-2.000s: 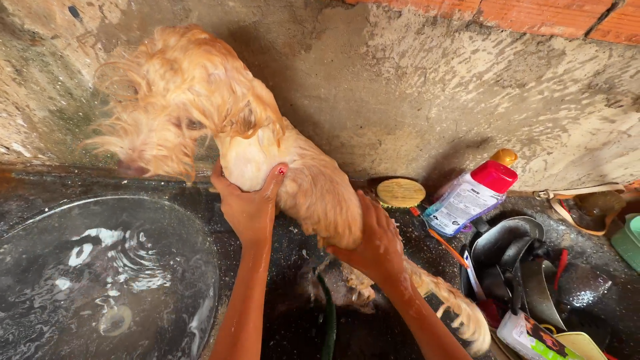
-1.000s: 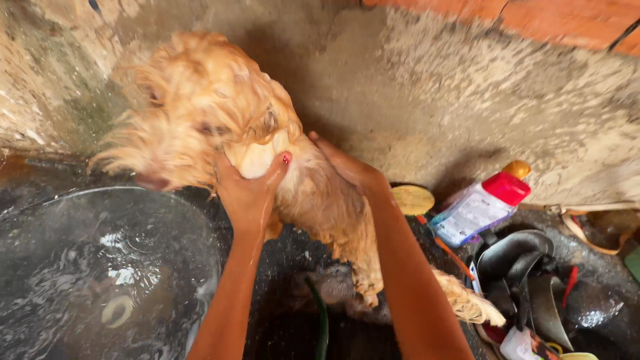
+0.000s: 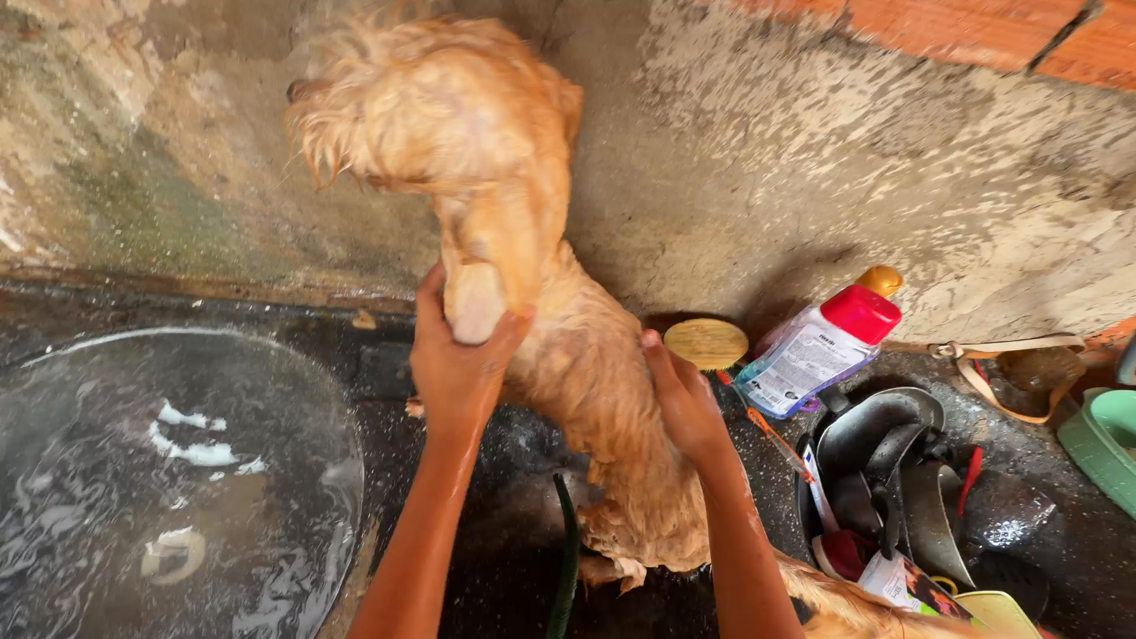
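A wet, tan long-haired dog [image 3: 586, 355] stands against the rough wall, its blurred head raised and turned left. My left hand [image 3: 466, 355] is wrapped around the front of its chest, below the neck, with the thumb over the fur. The fingers of my right hand [image 3: 683, 399] rest along the dog's side facing the wall and its back; its palm is partly hidden from view. Below the dog's body a dark green hose [image 3: 565, 550] runs between my forearms. The tail or hindquarters show beyond my right forearm.
At left is a round tub of soapy water [image 3: 266, 346]. Right of the dog lie an oval brush [image 3: 707, 343], a bottle with a red cap [image 3: 808, 355], an orange toothbrush [image 3: 781, 444], a basin of dark pans [image 3: 896, 444], a strap [image 3: 976, 382] and a green container [image 3: 1105, 435].
The dog's head has risen from near the tub to higher against the wall. My right hand has moved from its lower back to its side, while my left hand has stayed at its chest.
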